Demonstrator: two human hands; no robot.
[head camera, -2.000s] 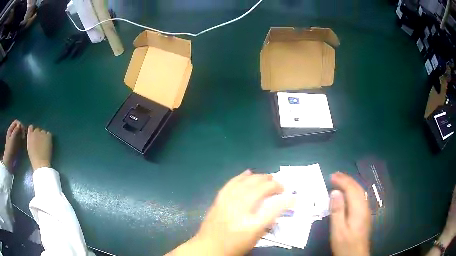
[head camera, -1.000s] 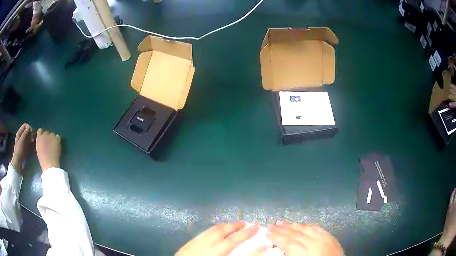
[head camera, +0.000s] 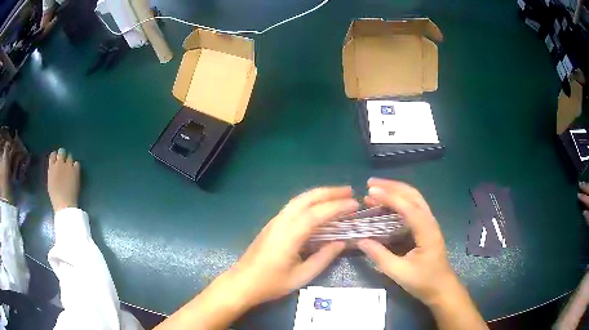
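Note:
My left hand and my right hand hold a stack of papers edge-on between them, just above the table. The stack shows mixed white and dark edges. A white leaflet with a small blue picture lies at the near edge, cut off by the frame. Beyond my hands an open box has a raised brown lid and a white leaflet on top. To the left, another open box shows a black device in its black tray.
Dark cards lie at right. Another open box stands at the right edge. Closed boxes are piled far right. A white cable crosses the far side. Another person's hand rests at left.
My hands have moved away from the near edge and now hold the stack up on its edge. A white leaflet shows on the table below them.

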